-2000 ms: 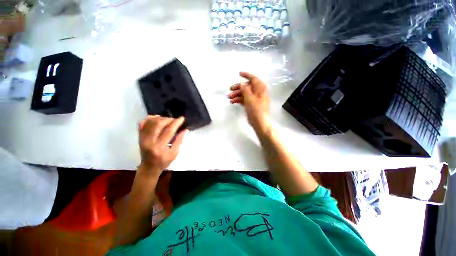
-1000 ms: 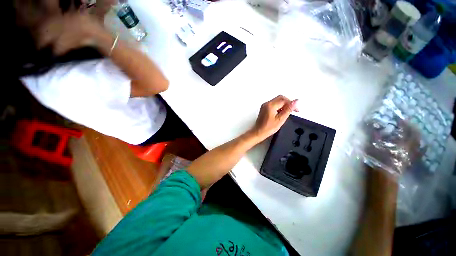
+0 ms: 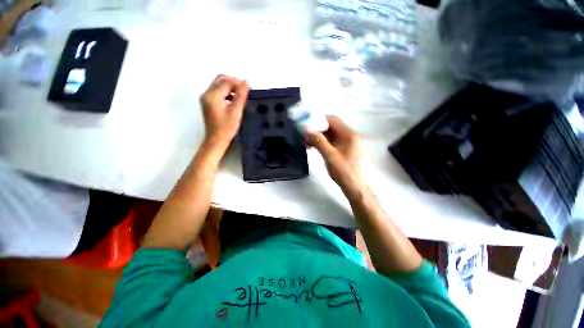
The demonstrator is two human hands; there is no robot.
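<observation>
A black insert tray (image 3: 275, 138) lies in front of me, its round holes and its larger case hollow showing dark with nothing white in them. My left hand (image 3: 225, 110) is at the tray's upper left edge, fingertips curled together; whether it holds something small cannot be told. My right hand (image 3: 336, 146) holds a white charging case (image 3: 308, 120) with a blue band at the tray's right edge, a little above it. The case is slightly blurred. A packed tray (image 3: 89, 70) with two white sticks and a white-blue case lies at the left.
A stack of empty black trays (image 3: 506, 154) stands at the right. Behind it is a large dark bag (image 3: 512, 45). Bagged charging cases (image 3: 365, 32) lie at the far side. A person's white sleeve or shirt (image 3: 38, 208) is at the left, with a red stool (image 3: 120, 240) below.
The view has swung back to the right from the packed tray side. My right hand has come from the bagged cases to the tray with a charging case in it.
</observation>
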